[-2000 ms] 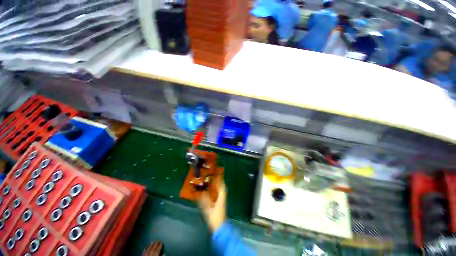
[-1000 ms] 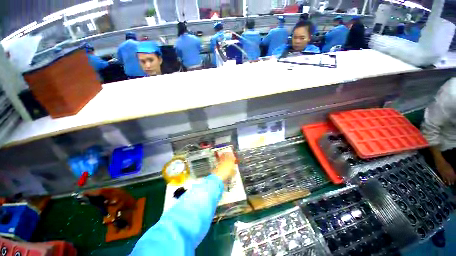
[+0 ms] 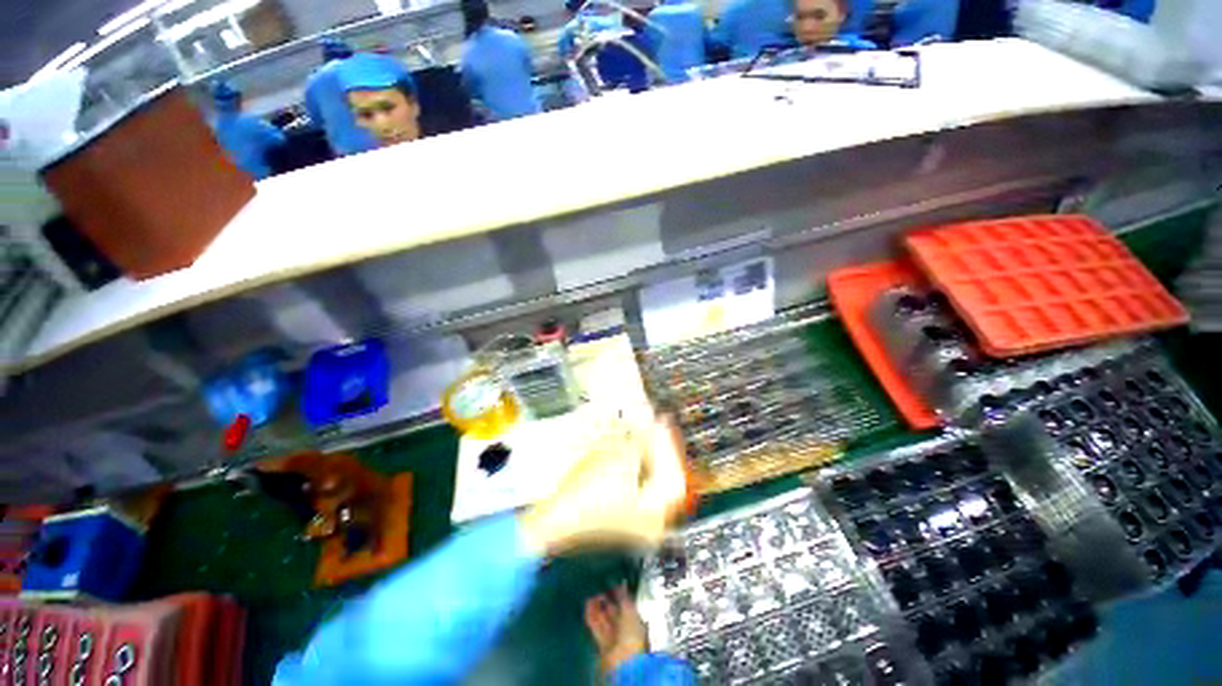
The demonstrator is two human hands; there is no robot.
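Observation:
My left hand (image 3: 617, 489), blurred, reaches in from the lower left over the right part of the white box (image 3: 489, 496). It is closed around an orange-brown piece that looks like the square jig (image 3: 686, 469); the fingers hide most of it. My right hand (image 3: 617, 627) is low in the middle, below my left hand, with its fingers apart and no object visible in it. A clear tray with shiny pockets (image 3: 764, 576) lies just right of my right hand.
The toggle-clamp fixture (image 3: 355, 523) stands left of the box, with a blue bin (image 3: 346, 382) behind. A yellow tape roll (image 3: 480, 405) is on the box. Dark-filled trays (image 3: 958, 563) and red-orange trays (image 3: 1045, 282) lie right. Foam trays (image 3: 121, 643) are lower left.
My left hand has drawn back towards me from the rear of the white box, bringing the orange-brown piece along. My right hand has come into view. The view has tilted down.

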